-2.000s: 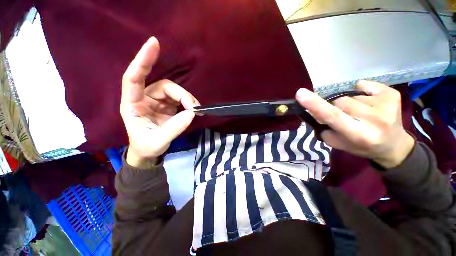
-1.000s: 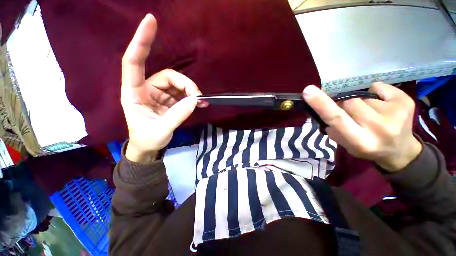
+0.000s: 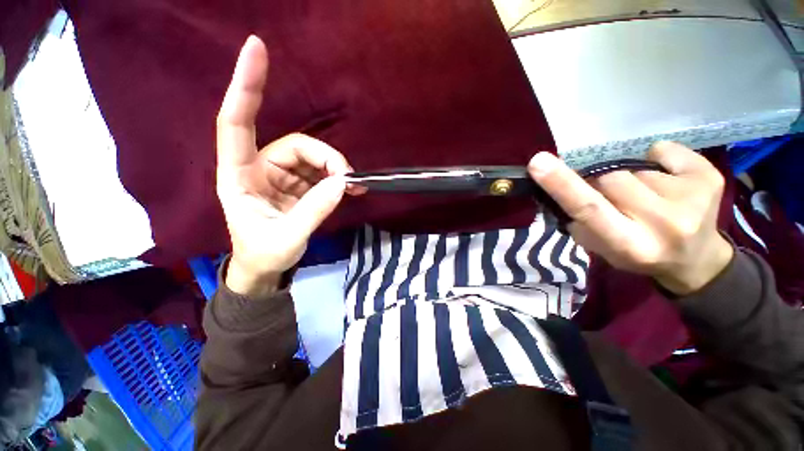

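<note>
The black fabric shears lie level across the front of a large maroon panel, with blades nearly closed and tips pointing left. My right hand holds their handles, with the thumb near the brass pivot. My left hand pinches at the blade tips with thumb and a bent finger; one finger points up. Whether it holds the tips, a thread or a bit of cloth cannot be told. The panel covers the table and hangs over its front edge.
The white table with a measuring tape shows at upper right. A white piece and tan printed paper are at left. A blue plastic basket is at lower left. A striped apron covers my lap. More maroon cloth lies at right.
Both hands and the shears have shifted only slightly. The pinch at the blade tips and the grip on the handles stay the same.
</note>
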